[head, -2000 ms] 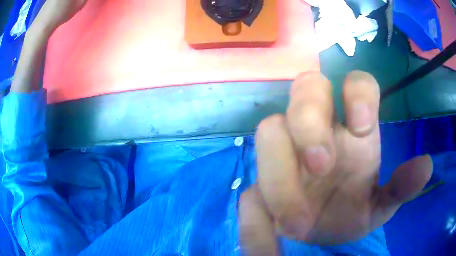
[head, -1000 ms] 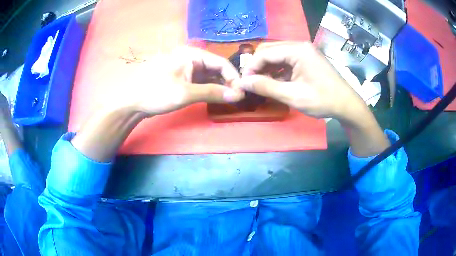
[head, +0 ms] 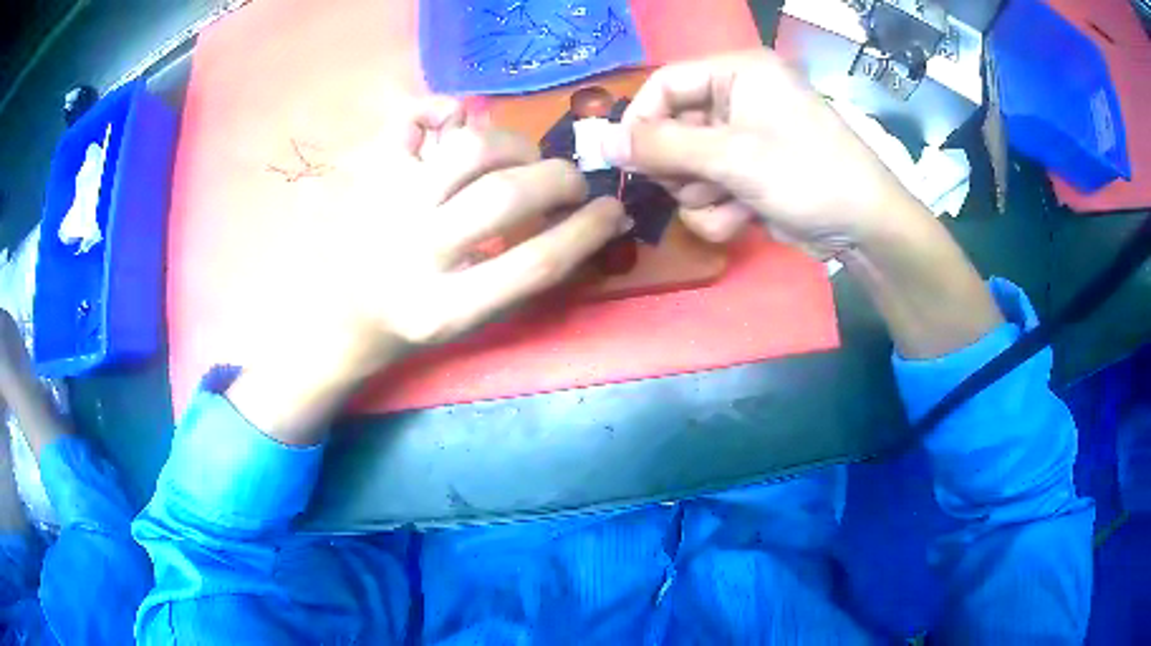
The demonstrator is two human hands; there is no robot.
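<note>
The dark round housing (head: 650,208) sits in the orange-brown fixture (head: 688,265), partly covered by both hands. A white block (head: 592,143) shows on the housing's upper left part. My left hand (head: 473,240) reaches over the fixture from the left, its fingertips on or just above the housing; whether they hold something I cannot tell. My right hand (head: 757,158) is at the housing's upper right, thumb and index finger pinched at the white block's right edge. A thin reddish line shows between the hands.
A blue bin (head: 530,44) with thin metal pieces stands behind the fixture. Copper-coloured strands (head: 299,160) lie on the red-pink mat (head: 240,252). A blue tray (head: 133,240) is at left; a metal stand (head: 966,44) and blue bin (head: 1060,101) are at right. A black cord (head: 1010,372) crosses my right sleeve.
Both hands were pinched together above the fixture; now they are apart. The left fingers are extended over the housing, the right fingers are at the white block. The view has shifted slightly.
</note>
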